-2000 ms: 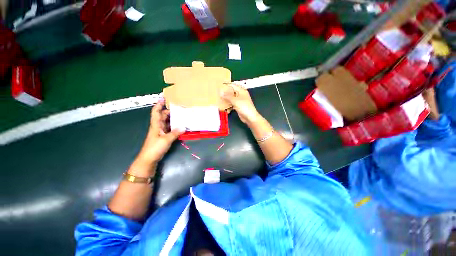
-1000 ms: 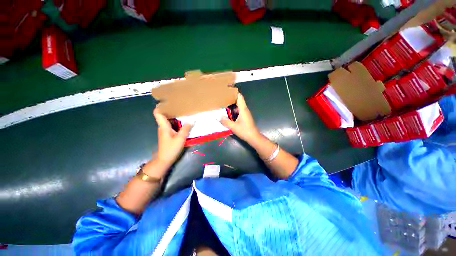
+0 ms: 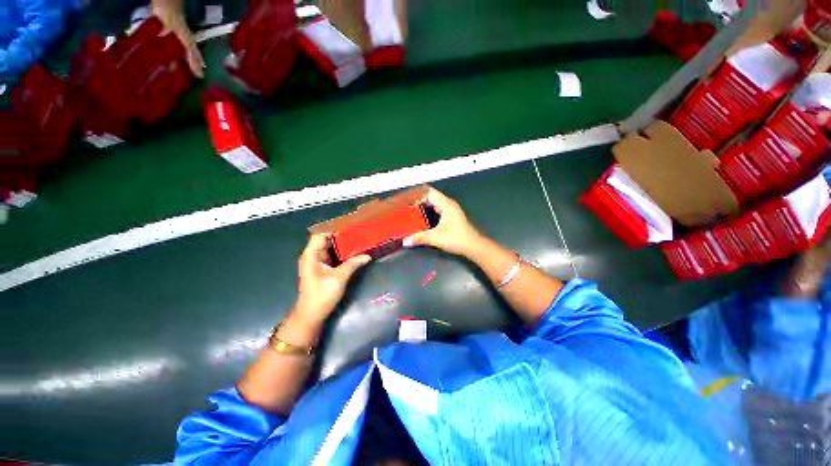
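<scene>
A red retail box (image 3: 381,229) is held between my two hands just in front of the belt's white border. A red side faces me, and the brown lid flap (image 3: 351,217) shows as a narrow strip along the far top edge. My left hand (image 3: 321,278) grips the left end, and my right hand (image 3: 448,227) grips the right end. The white insert is not visible. Small red scraps (image 3: 428,278) and a white paper slip (image 3: 413,329) lie on the dark green worktop near my body.
The green conveyor belt (image 3: 437,109) carries a closed red box (image 3: 232,132) and several others beyond the white edge strip (image 3: 273,206). At right, an open box (image 3: 629,209) lies beside piled closed boxes (image 3: 747,232). Another person's hand (image 3: 179,36) is at top left; blue sleeves show at right.
The box in my hands has tilted, so its red side shows and the white insert no longer does; the brown flap has lowered. Boxes on the belt have shifted right in view.
</scene>
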